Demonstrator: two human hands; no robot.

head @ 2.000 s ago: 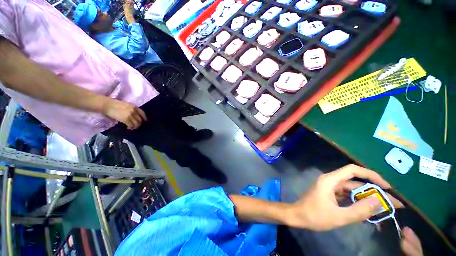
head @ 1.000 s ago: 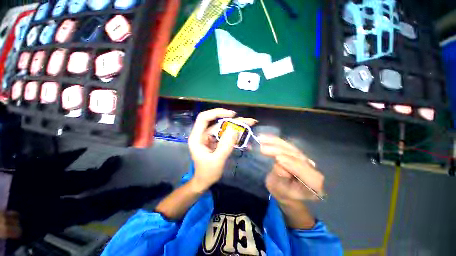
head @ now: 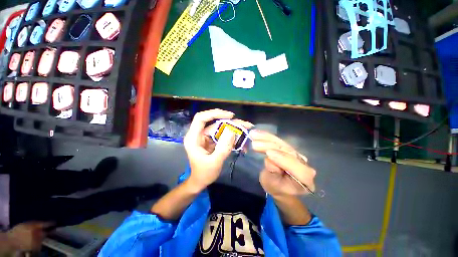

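Observation:
My left hand (head: 203,150) holds an open smartwatch housing (head: 238,139) above my lap, its thumb on the orange-yellow inside. The housing has a pale rim and a dark part at its right. My right hand (head: 285,163) holds thin metal tweezers (head: 299,182) like a pen. Their tip end is at the housing's right rim; whether it touches is unclear. A small white back cover (head: 243,79) with a dark centre mark lies near the green bench's front edge. A white label card (head: 273,65) and a pale triangular cloth (head: 228,51) lie behind it.
A black foam tray (head: 121,55) of pink and blue watches stands left over a red-orange tray. Another foam tray (head: 412,75) with grey parts and a light-blue frame (head: 372,34) stands right. A yellow sticker sheet (head: 177,43) lies on the bench (head: 286,93). A blue bin (head: 156,135) sits below. A person's hand (head: 25,236) shows lower left.
The view has swung round, bringing my right hand and the right tray into sight. My left hand still holds the housing. Since one second ago, both hands have stayed nearly in place.

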